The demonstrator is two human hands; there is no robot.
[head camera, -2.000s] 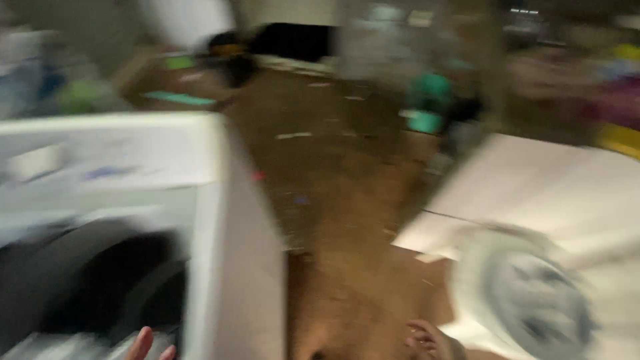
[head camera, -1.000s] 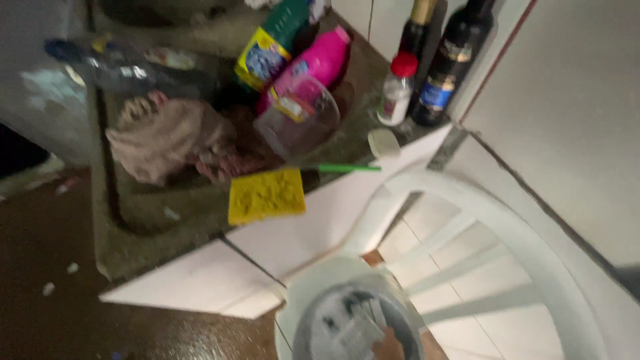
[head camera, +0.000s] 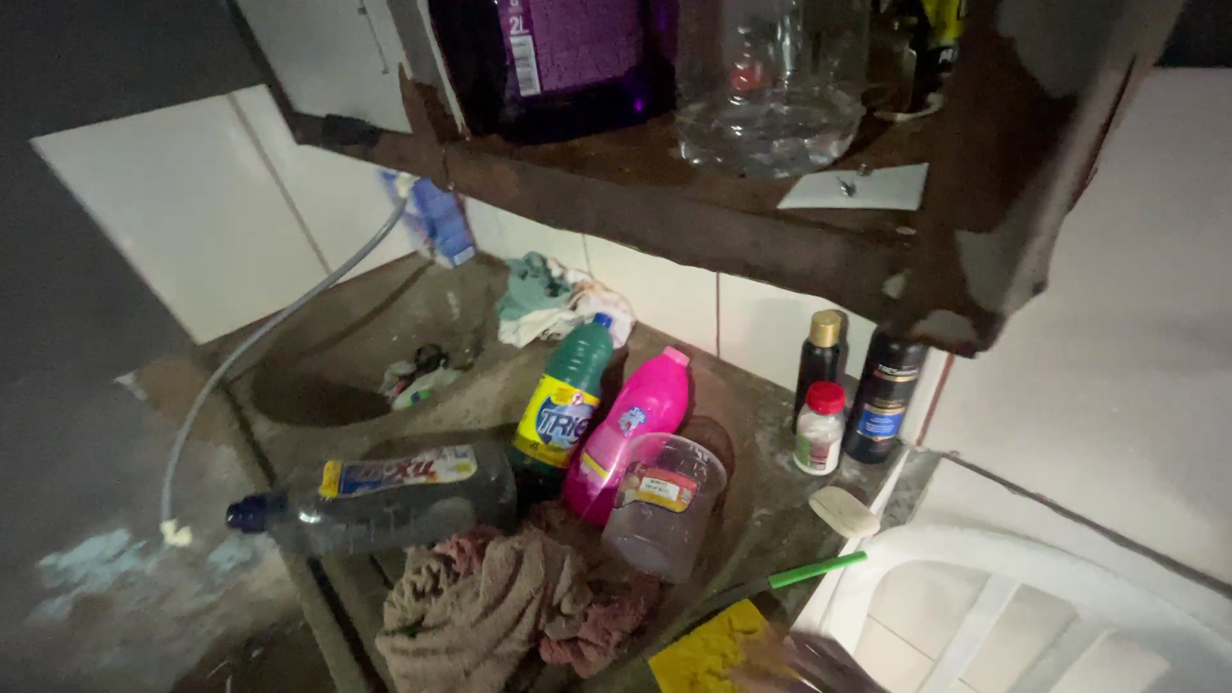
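Blurred by motion, my right hand (head camera: 804, 664) is at the bottom edge, over the right part of a flat yellow cloth or sponge (head camera: 703, 647); its grip is unclear. My left hand is out of view. Beside the cloth lie a bunched brown towel (head camera: 491, 611) and a green stick (head camera: 818, 570). Behind them a clear plastic cup (head camera: 664, 520) leans near a pink bottle (head camera: 630, 433) and a green bottle (head camera: 566, 395). An empty-looking clear bottle with a dark cap (head camera: 414, 496) lies on its side at left.
A dark cabinet (head camera: 674, 226) holding containers overhangs the stone sink counter (head camera: 751, 568). A red-capped jar (head camera: 818, 433), dark bottles (head camera: 884, 395) and a bar of soap (head camera: 844, 511) are at right. A white plastic chair (head camera: 1039, 577) abuts the counter. A grey hose (head camera: 279, 322) hangs left.
The view has swung from the floor to the sink and cabinet. One second ago a hand was over the bucket on the chair; now my right hand is at the yellow cloth.
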